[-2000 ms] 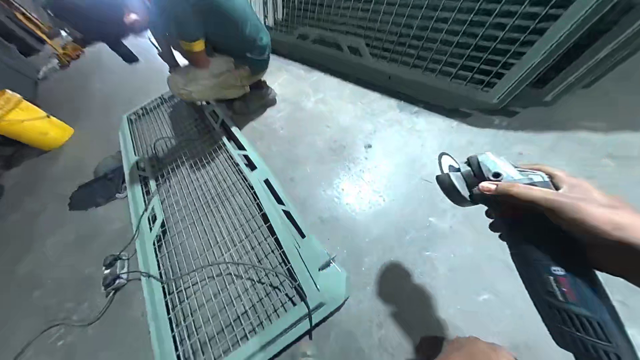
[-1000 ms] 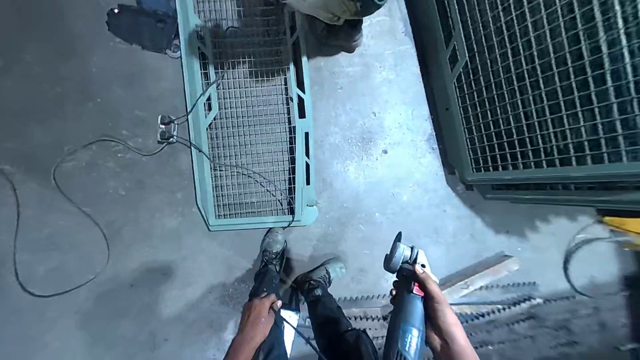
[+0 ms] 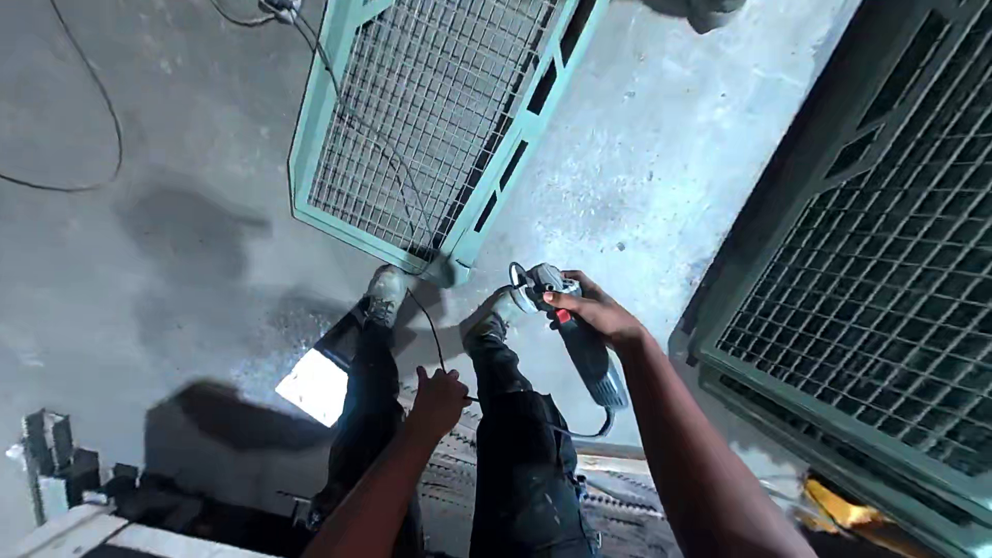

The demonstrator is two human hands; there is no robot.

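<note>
My right hand [image 3: 601, 310] grips an angle grinder [image 3: 585, 353] around its gear head and front body, its disc and guard facing left, above my right boot. From the grinder's rear end, a black power cord [image 3: 434, 333] loops down past my leg. My left hand [image 3: 440, 399] is closed on this cord in front of my legs; the cord runs on up to the near corner of a green metal frame with wire mesh [image 3: 422, 132], lying on the floor. My boots stand at that frame's near end.
Stacked green mesh panels [image 3: 868, 310] stand at the right. A cable [image 3: 116, 132] curls over the concrete floor at the left, with a socket connector [image 3: 279, 6] at the top. Metal sections [image 3: 58, 457] lie at the lower left, serrated metal strips [image 3: 620, 496] behind my legs, and something yellow [image 3: 841, 508] at the lower right.
The view has swung down from the frame and a crouching person toward my feet. My left hand has kept hold of the cord since one second ago; the grinder has stayed in my right hand.
</note>
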